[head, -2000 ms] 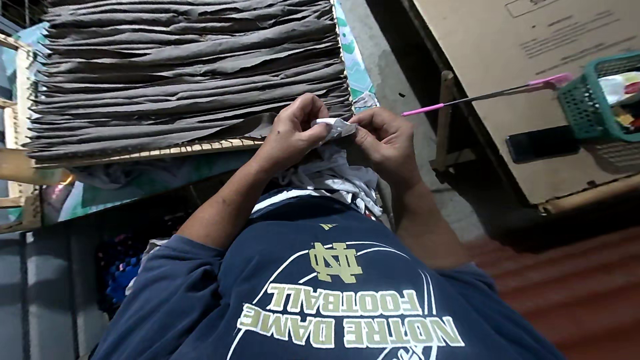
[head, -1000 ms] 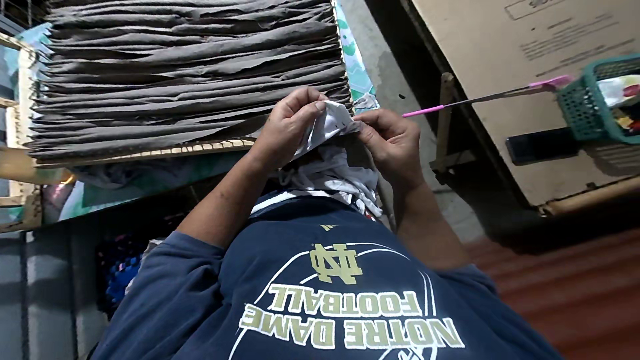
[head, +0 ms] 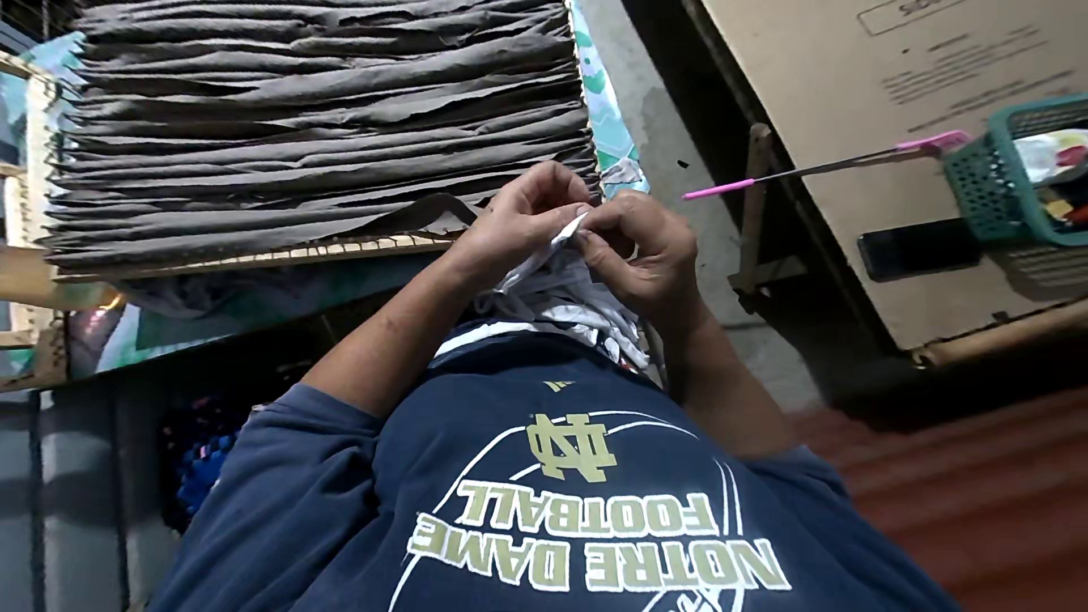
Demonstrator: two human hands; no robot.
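My left hand and my right hand meet in front of my chest, and both pinch the upper end of a white cloth strip. Below them, more white cloth strips lie bunched in my lap. Just beyond my left hand is a wooden frame with cord or pegs along its edge, filled with rows of grey-brown fabric strips. The nearest row rises in a small fold beside my left hand. My fingertips partly hide the held end of the strip.
The frame rests on a green and white patterned cover. To the right, a cardboard-topped table bears a green plastic basket, a black phone and a thin rod with a pink handle. A wooden rack stands at the left.
The white cloth between my hands was spread wider a second ago and is now a narrow, slanting strip. My hands have stayed near the same place, their fingers shifting on the cloth.
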